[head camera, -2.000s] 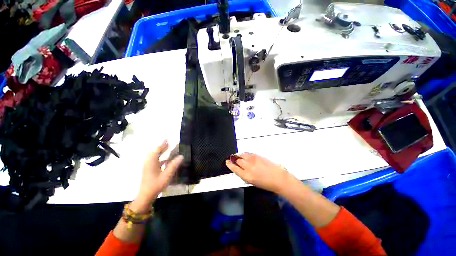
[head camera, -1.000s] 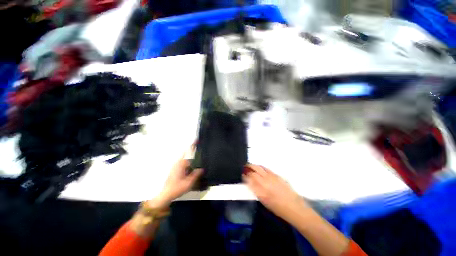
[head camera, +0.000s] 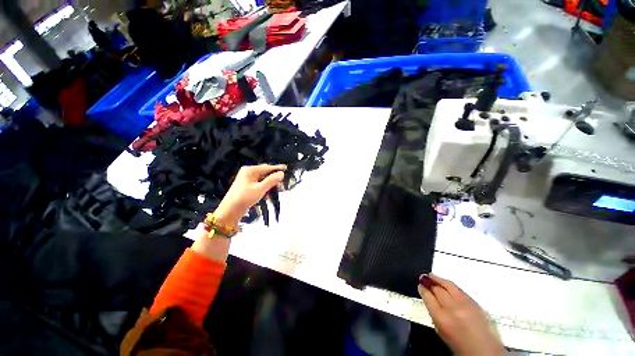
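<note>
The camouflage panel (head camera: pixel 379 174) runs from the blue crate behind the table, past the left of the sewing head, to the table's front edge. A black mesh-like panel (head camera: pixel 400 240) lies along its right side, reaching the needle area. My right hand (head camera: pixel 456 313) is at its front right corner, fingertips on the edge, with a small dark red item at the fingers. My left hand (head camera: pixel 254 191) is at the right side of the heap of black webbing tabs (head camera: pixel 202 156), thumb and fingers close together; whether a tab is between them cannot be told.
The white sewing machine (head camera: pixel 456 139) stands right of the panel. Dark snips (head camera: pixel 539 261) lie on its bed. A blue crate (head camera: pixel 418 62) is behind the table. Red and grey fabric pieces (head camera: pixel 209 90) lie beyond the heap. Dark fabric (head camera: pixel 90 271) is piled at left.
The view has swung left. My left hand has left the panel's left edge and moved to the tab heap. My right hand remains at the panel's front right corner.
</note>
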